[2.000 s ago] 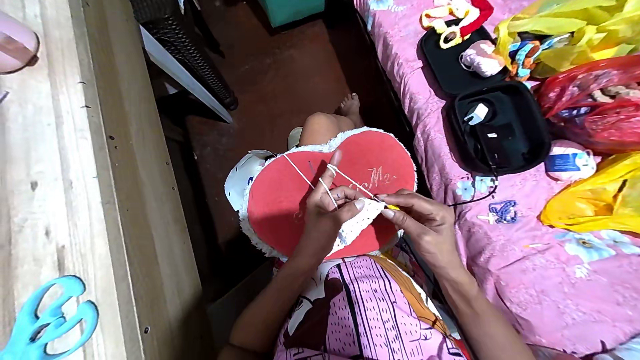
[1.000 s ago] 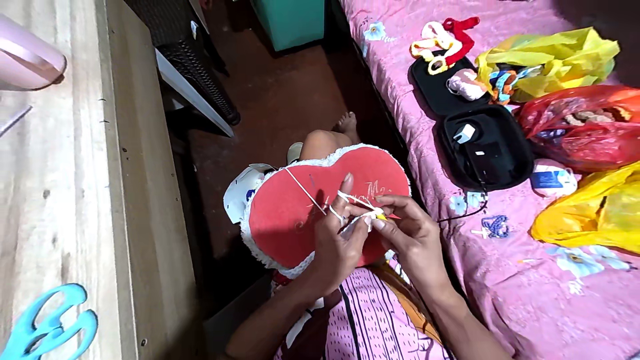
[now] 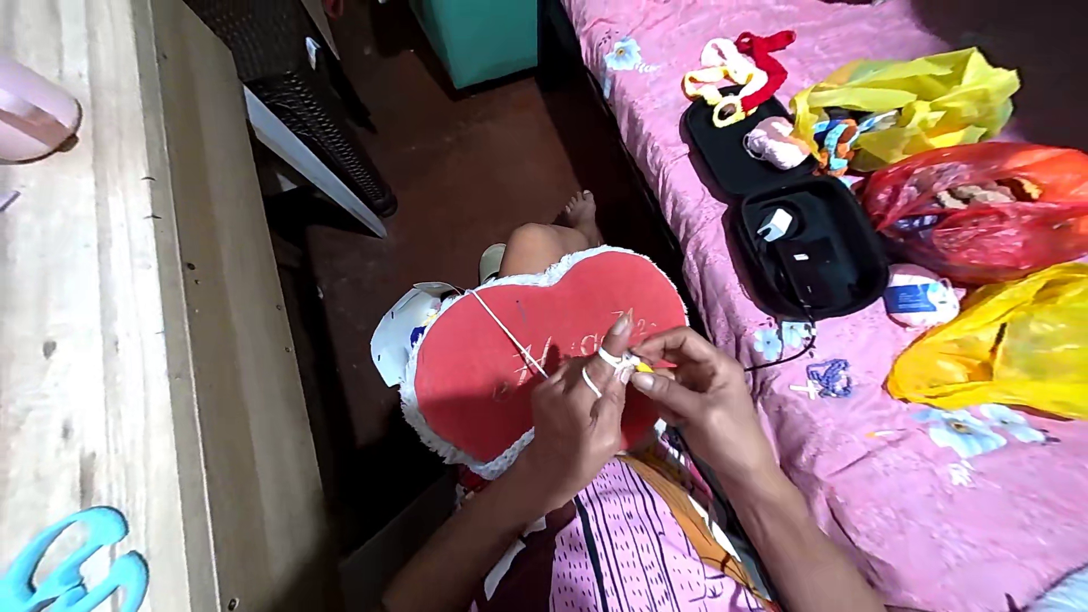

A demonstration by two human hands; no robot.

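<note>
White yarn runs across a red heart-shaped board with a fluffy white edge, which lies on my lap. My left hand has the yarn looped around its fingers, index finger raised, and pinches a small white piece of yarn work. Against it, my right hand grips a small tool with a yellow part, probably a crochet hook; its tip is hidden in the yarn. Both hands are close together above the board's right half.
Teal scissors lie on the wooden table at left. On the pink bedspread at right are an open black case, pink yarn, a labelled yarn ball, a red plastic bag and yellow plastic bags.
Two seconds ago my hands were farther apart, with yarn stretched in a wide angle and the white piece spread between them. Now they are closer, and my fingers cover most of the piece.
</note>
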